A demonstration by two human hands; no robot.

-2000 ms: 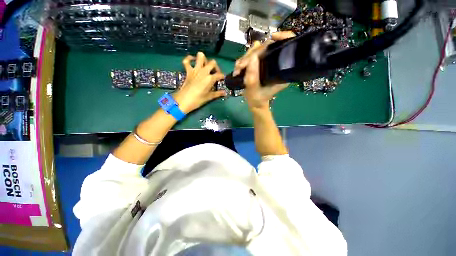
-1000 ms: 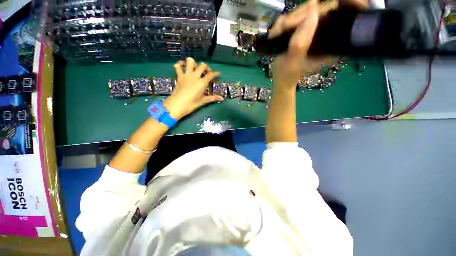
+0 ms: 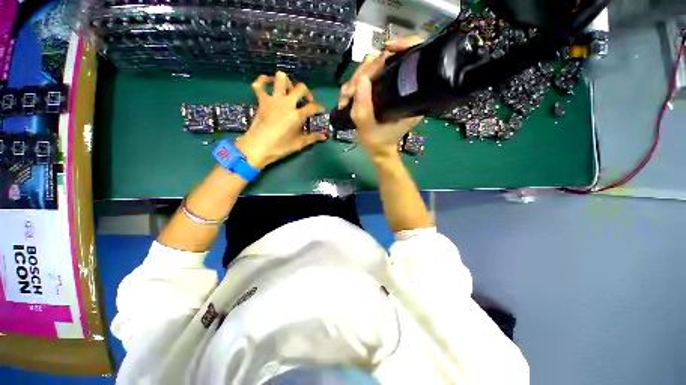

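Note:
A row of small square circuit boards [image 3: 232, 117] lies on the green mat, its middle partly covered by my hands. My left hand [image 3: 281, 120] is over the row, thumb and a fingertip at either side of one board [image 3: 319, 122]. My right hand [image 3: 372, 113] grips a thick black electric screwdriver [image 3: 423, 78]. Its narrow end points left and reaches the row beside that board; whether it touches a screw cannot be told. Another board [image 3: 413, 143] lies right of my right hand. A small white pile [image 3: 328, 188] sits at the mat's front edge.
Clear plastic trays [image 3: 218, 37] stand behind the row. The pale screw feeder [image 3: 376, 26] is partly hidden behind my right hand. A heap of boards [image 3: 519, 94] lies at right. Printed cardboard [image 3: 34, 259] with black part strips [image 3: 31, 100] is at left.
My right hand has brought the screwdriver back from beside the feeder, down and left to the row. My left hand stays over the row.

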